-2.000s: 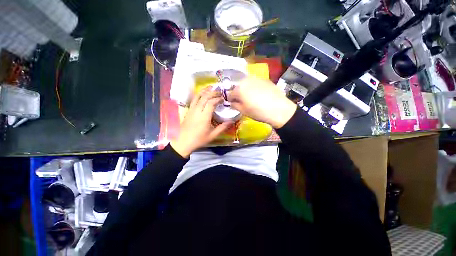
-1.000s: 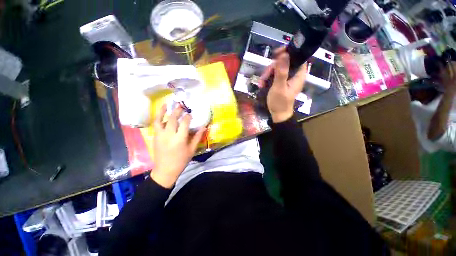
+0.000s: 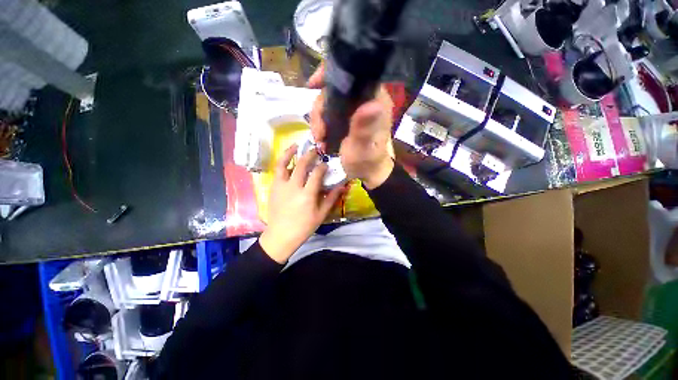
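Note:
A white camera housing [image 3: 256, 119] lies on the yellow pad [image 3: 360, 204] in front of me, over a red mat [image 3: 239, 194]. My left hand [image 3: 297, 200] rests with its fingers on the round shell [image 3: 334, 172] of the housing. My right hand [image 3: 363, 137] is closed around the thick black electric screwdriver [image 3: 355, 67], which stands upright over the shell. The screwdriver and my right hand hide its tip and part of the housing. A few thin wires show between my hands.
Screw feeder boxes [image 3: 476, 104] stand right of the mat. An open tin [image 3: 312, 26] is partly behind the screwdriver. Another camera unit [image 3: 223, 63] lies at the upper left. Pink packs [image 3: 598, 145], a cardboard box [image 3: 528, 256] and a blue crate [image 3: 56, 312] are also in view.
My right hand left the wires, took hold of the screwdriver near the feeder and brought it left over the shell. My left hand stayed at the housing. The view swung and turned back.

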